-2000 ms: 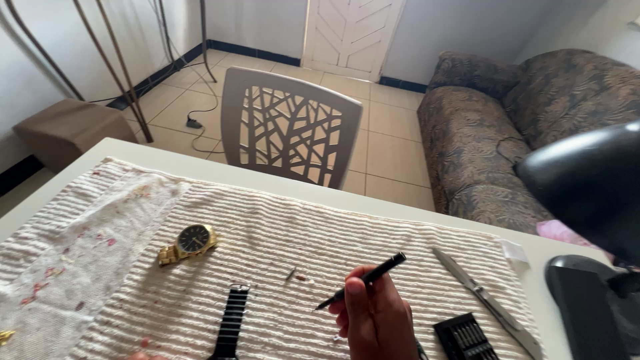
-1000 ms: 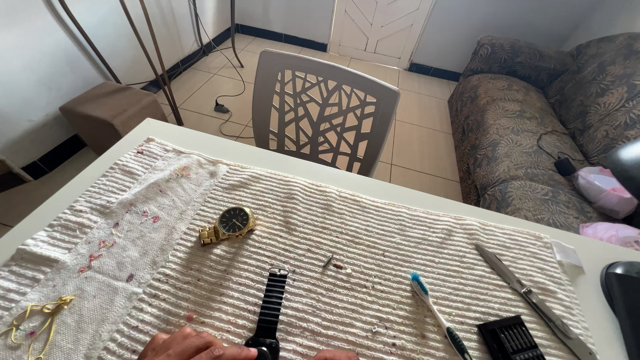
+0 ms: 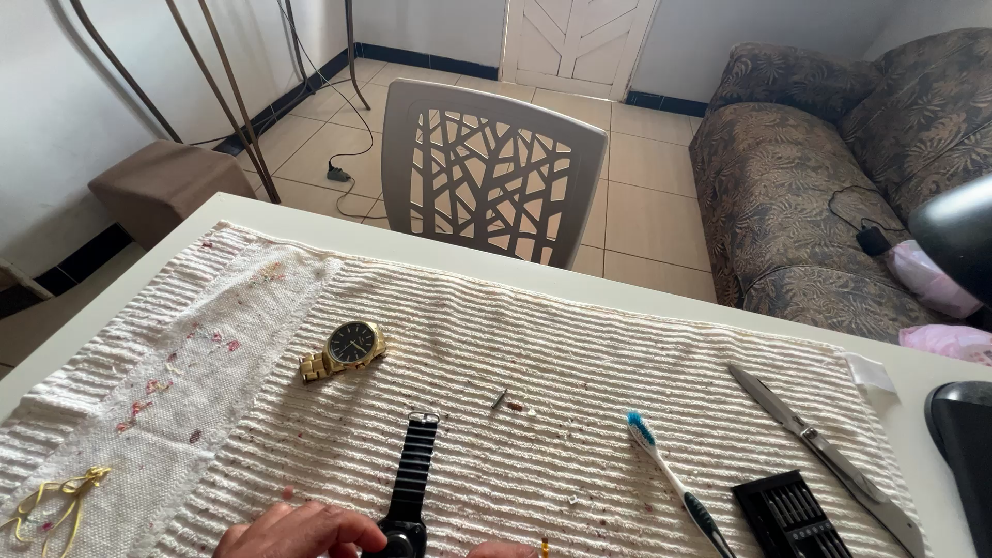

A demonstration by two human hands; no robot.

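Observation:
A black watch (image 3: 404,496) with a dark segmented strap lies on the ribbed cream towel (image 3: 542,356) at the bottom middle. My left hand (image 3: 298,533) rests at its left side, fingertips against the case; whether it grips the case is unclear. Only the top of my right hand (image 3: 502,550) shows at the bottom edge, close to a small amber-coloured piece (image 3: 545,547). A gold watch with a black dial (image 3: 353,343) lies further back on the left. Near the towel's middle are a small metal pin (image 3: 498,399) and a tiny brown piece (image 3: 514,406).
To the right lie a toothbrush (image 3: 666,469), a folding knife (image 3: 821,449) and a black case of driver bits (image 3: 790,515). A black lamp (image 3: 961,232) overhangs the right side. A yellow ribbon (image 3: 66,500) lies at lower left; a chair (image 3: 492,170) stands beyond the table.
Two seconds ago my right hand held a black pen-like tool; it has since moved down to the bottom edge, and that tool is out of sight. My left hand has come to the black watch.

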